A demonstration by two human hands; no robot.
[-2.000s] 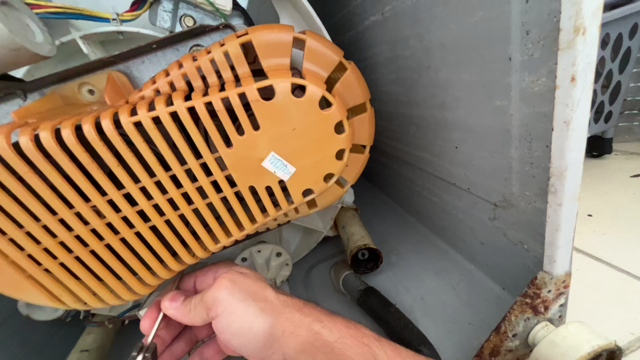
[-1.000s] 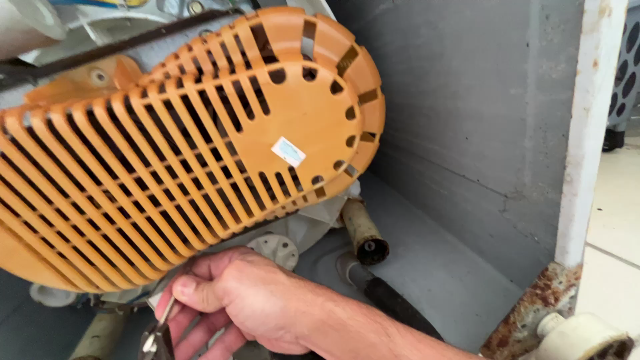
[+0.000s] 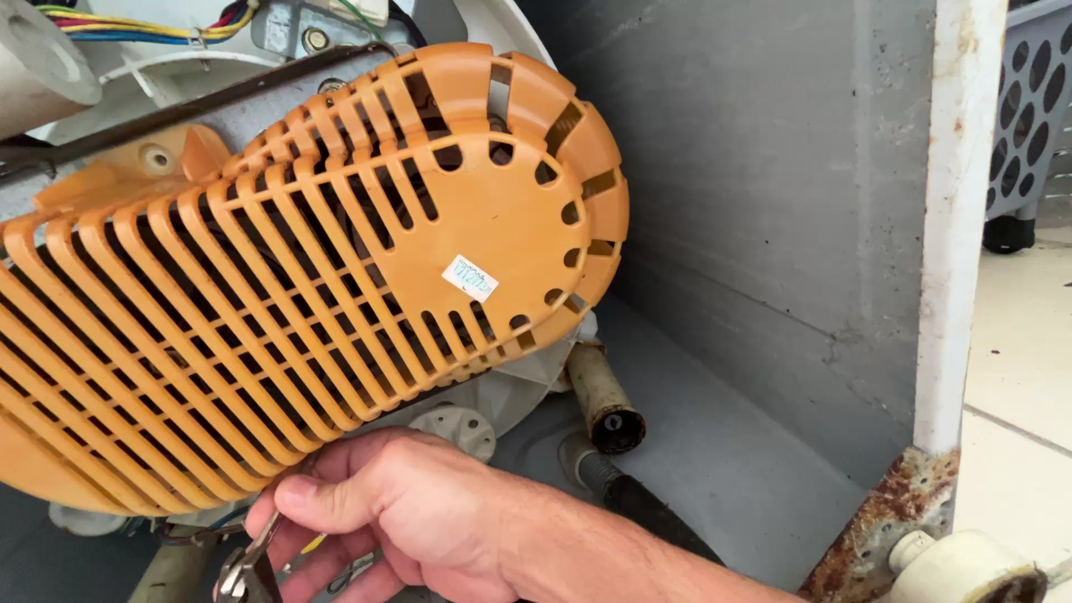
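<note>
My right hand (image 3: 368, 511) comes in from the lower right, just under the slatted orange plastic guard (image 3: 469, 218). Thumb and fingers pinch the slim end of a metal hand tool (image 3: 249, 574), whose wider part is cut off by the bottom edge; its exact kind is unclear. The fingertips are close under the guard's lower rim, and what lies behind them is hidden. A small sticker (image 3: 470, 278) with writing is on the guard's round end. My left hand is not in view.
A grey metal cabinet wall (image 3: 754, 167) rises at the right, with a rusty corner bracket (image 3: 879, 519). Below the guard are a tubular part (image 3: 605, 398), a black hose (image 3: 657, 511) and a round white plastic part (image 3: 456, 431). Coloured wires (image 3: 151, 29) run at the upper left.
My right hand stays under the guard's lower edge, gripping the metal tool, with small shifts of the fingers. The view has shifted slightly.
</note>
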